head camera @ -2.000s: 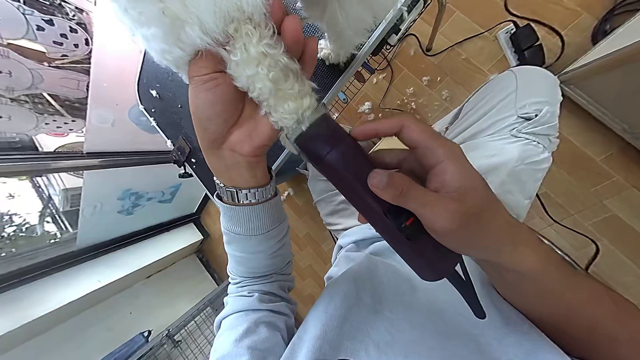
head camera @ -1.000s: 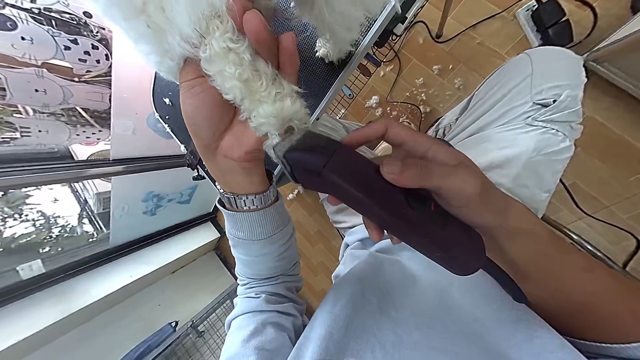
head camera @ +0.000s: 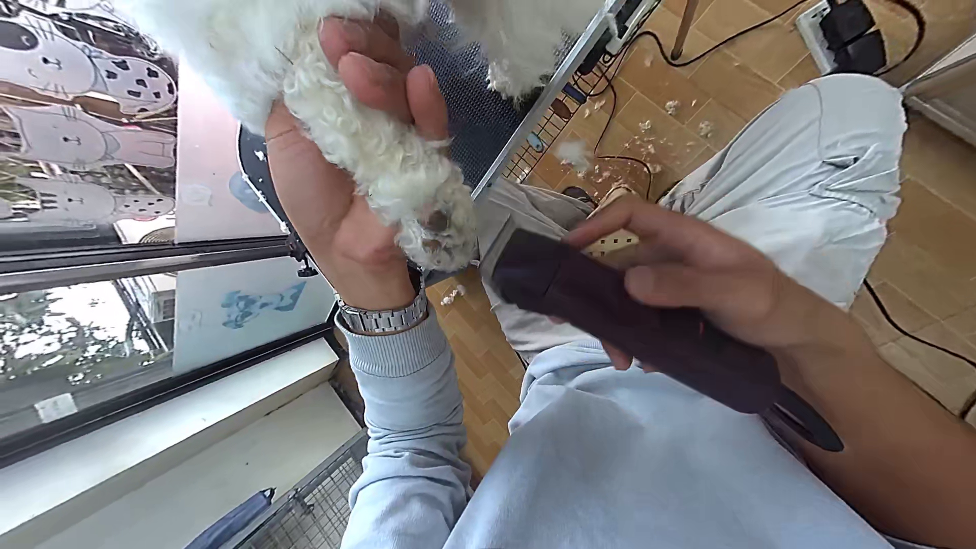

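Observation:
My left hand (head camera: pixel 339 183), with a metal-banded watch (head camera: pixel 385 314) at its wrist, is closed around a curly white leg (head camera: pixel 366 145) of a dog with white fur. Dark pads show on the underside of the paw (head camera: pixel 442 229), which points down and right. In my right hand (head camera: pixel 701 282) is a dark purple electric hair clipper (head camera: pixel 625 313). Its blade end lies just right of the paw, with a narrow gap between them. The dog's head is not in view. More white fur (head camera: pixel 526 38) hangs at the top, over the dark table surface (head camera: pixel 465 99).
A metal table edge (head camera: pixel 541 99) runs beside a wire rack (head camera: pixel 545 141). Tufts of cut fur (head camera: pixel 576 152) and black cables lie on the tiled floor, near a power strip (head camera: pixel 820 38). Windows with cat drawings (head camera: pixel 76 137) stand at left, above a wire cage (head camera: pixel 320 488).
The clipper's blade end was against the paw in both earlier frames and is now apart from it. My left hand still holds the leg.

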